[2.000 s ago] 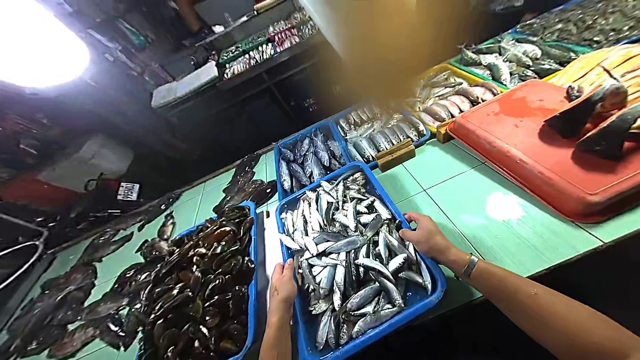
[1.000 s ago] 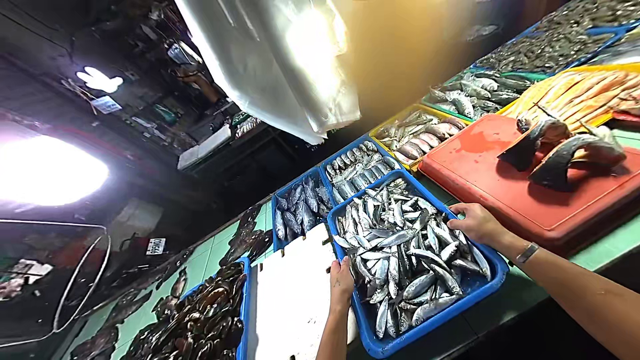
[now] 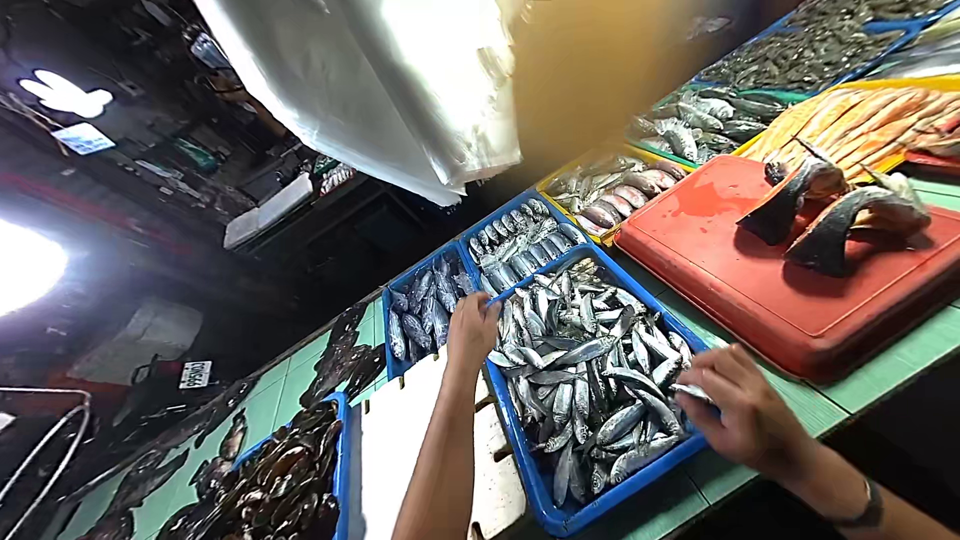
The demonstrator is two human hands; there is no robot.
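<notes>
A blue plastic tray [image 3: 544,499] full of small silver fish [image 3: 585,390] lies tilted in the view on the green-tiled counter. At its upper left edge is my left hand [image 3: 472,326], fingers bent at the rim; whether it grips the rim I cannot tell. Over the right rim my right hand [image 3: 739,409] has its fingers closed around a small silver fish [image 3: 694,391]. Left of the tray lies a white board or box lid [image 3: 412,442], partly behind my left forearm.
Beyond stand blue trays of fish [image 3: 427,307] and a yellow tray [image 3: 551,187]. At right, a red plastic tray [image 3: 705,277] bears cut fish pieces [image 3: 855,217]. Mussels [image 3: 277,480] fill a blue tray at lower left. A white plastic sheet [image 3: 390,90] hangs above.
My right hand has left the tray's right rim and now has a small fish in its fingers. My left hand has moved up along the left side. The tray had shifted right, away from the mussels.
</notes>
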